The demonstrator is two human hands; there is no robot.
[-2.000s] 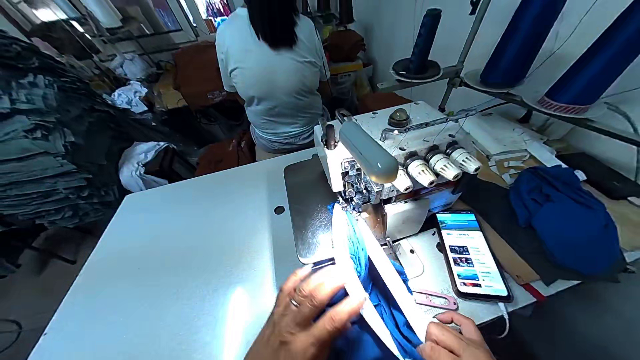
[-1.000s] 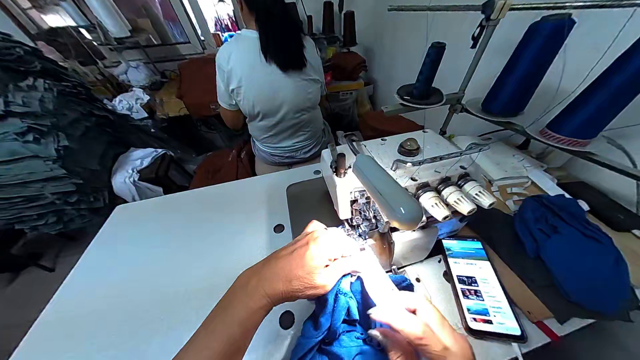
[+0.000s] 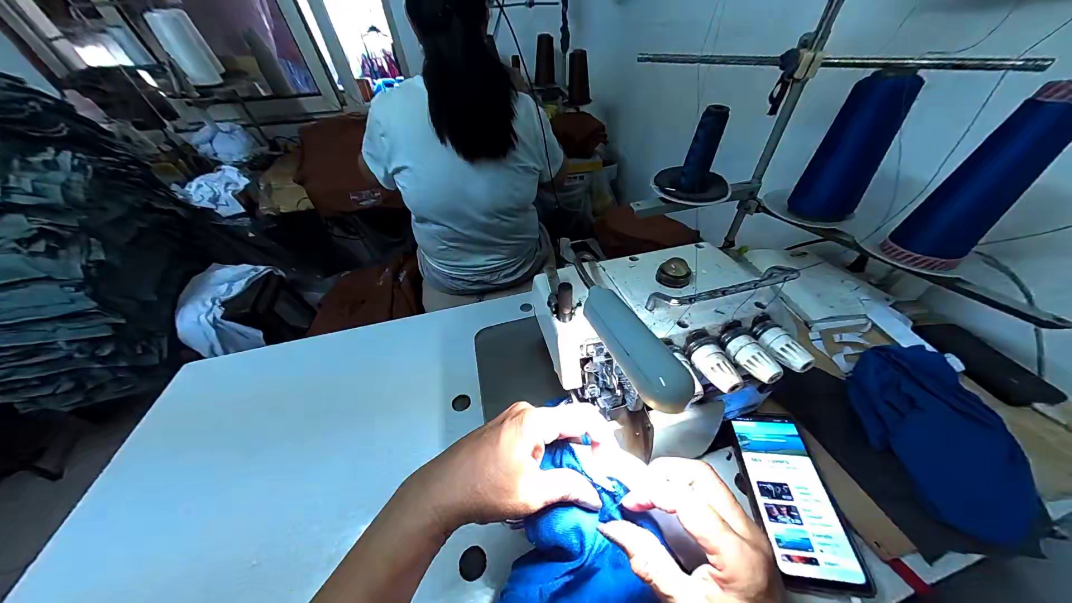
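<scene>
Both hands hold a bunched blue fabric piece [image 3: 578, 548] just in front of the needle area of a white overlock sewing machine [image 3: 641, 293]. My left hand [image 3: 523, 465] pinches its upper edge between thumb and fingers, close to the presser foot. On the right side of the cloth, my right hand [image 3: 699, 523] grips it with thumb and fingertips. Strong lamp glare washes out the fingertips and any white band there. A smartphone [image 3: 800, 502] with a lit screen lies right of my right hand.
Blue thread cones [image 3: 854, 146] stand on a rack at the right. Folded blue fabric [image 3: 942, 444] lies on the table's right side. A person [image 3: 473, 167] sits with back turned beyond the machine. Stacked dark garments [image 3: 50, 276] are at the left, past the white tabletop [image 3: 318, 452].
Two seconds ago, my left hand lay flat beside the white band and blue cloth; it has since moved up toward the needle area and pinches the cloth. My right hand has come nearer to it.
</scene>
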